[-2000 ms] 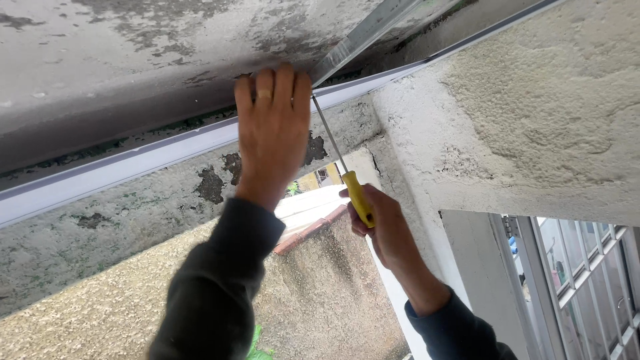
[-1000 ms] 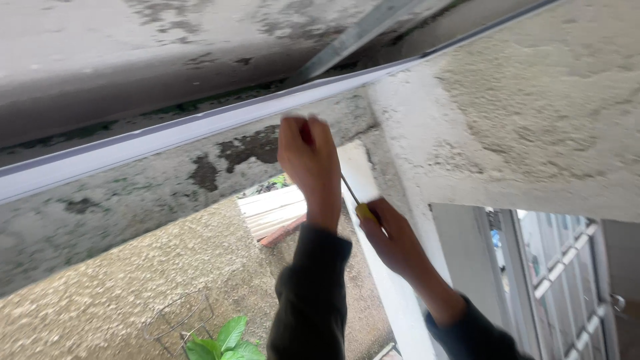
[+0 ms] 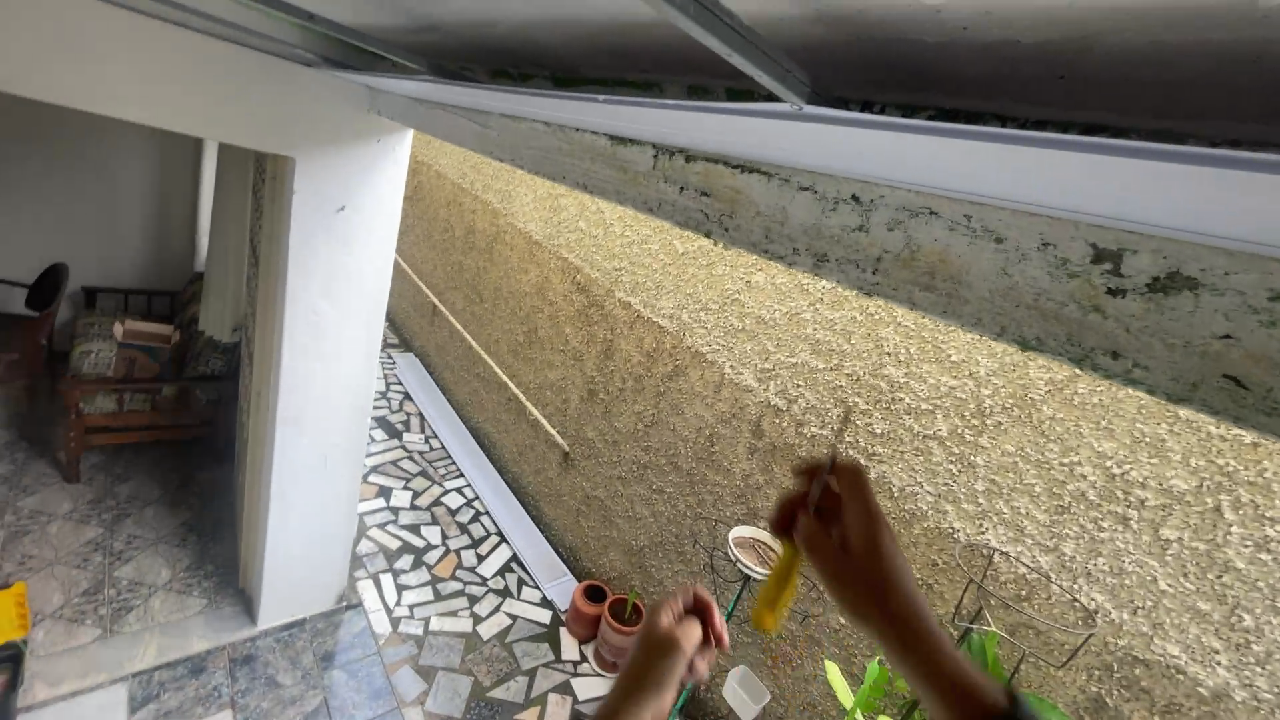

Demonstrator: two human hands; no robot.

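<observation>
My right hand [image 3: 840,530] grips a screwdriver by its shaft, with the yellow handle [image 3: 775,590] hanging down to the left and the tip blurred above the fingers. To its lower left is my left hand [image 3: 685,630], with curled fingers; whether something small is inside it cannot be seen. Above both hands, a white ceiling trim strip [image 3: 900,150] runs along the top of a stained concrete beam [image 3: 900,250]. A metal ceiling profile [image 3: 740,50] meets the strip from above.
Below are terracotta pots [image 3: 620,620], a white bowl-like pot [image 3: 755,550], a wire plant stand [image 3: 1030,610] and green leaves [image 3: 875,690]. A long white panel [image 3: 480,480] lies on the mosaic floor beside a rough wall [image 3: 650,400]. A white pillar [image 3: 330,400] stands left.
Both hands have come down from the ceiling strip. The screwdriver, earlier held by its handle in my right hand, is now gripped by the shaft. The view has swung left.
</observation>
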